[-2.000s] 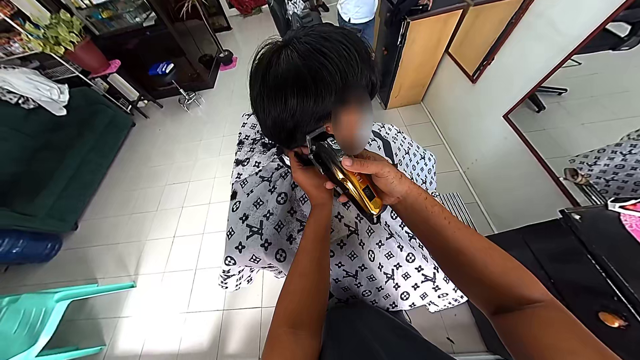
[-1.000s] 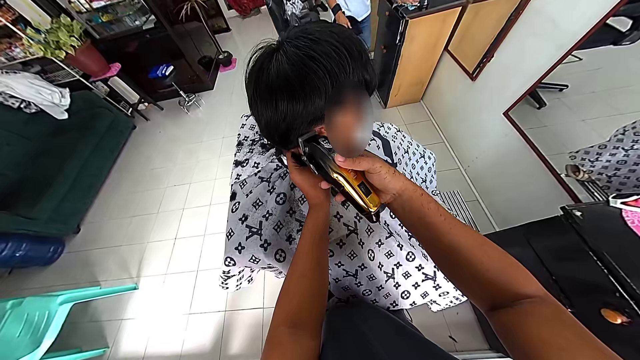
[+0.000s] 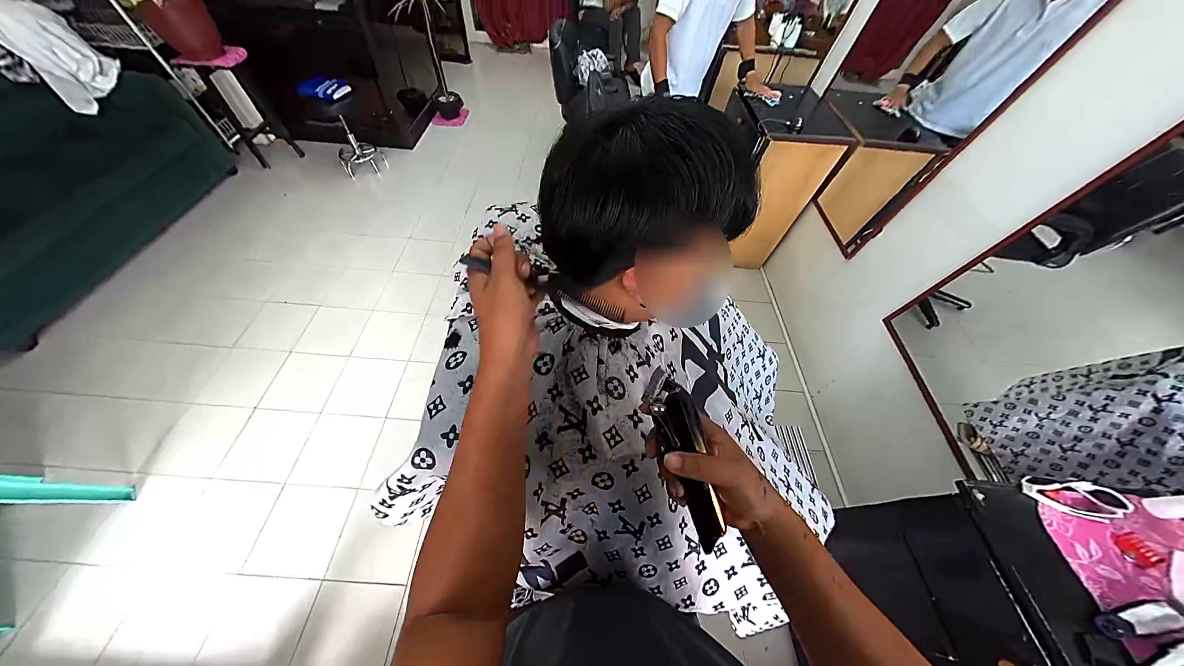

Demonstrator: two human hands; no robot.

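A seated person with dark hair (image 3: 652, 176) wears a white patterned barber cape (image 3: 592, 453) with a white neck strip at the collar. My left hand (image 3: 502, 277) grips a dark comb (image 3: 592, 303) by its handle, left of the neck; the comb's teeth lie at the nape, below the hair. In my right hand (image 3: 712, 467) is a black and gold hair clipper (image 3: 689, 453), held in front of the cape, below the ear and apart from the hair. Its blade end points up and to the left.
Wall mirrors (image 3: 1064, 305) stand on the right. A black counter (image 3: 994, 555) at lower right holds white-framed glasses (image 3: 1078, 498) and a pink cloth (image 3: 1091, 546). Behind, another person (image 3: 696, 42) wipes a counter. A dark green sofa (image 3: 102, 176), a stool (image 3: 356, 139) and a turquoise plastic chair (image 3: 69, 489) are left.
My right hand has brought the clipper down, away from the hair. My left hand has moved left from beside the clipper, and the comb now shows. The other person has come further into view.
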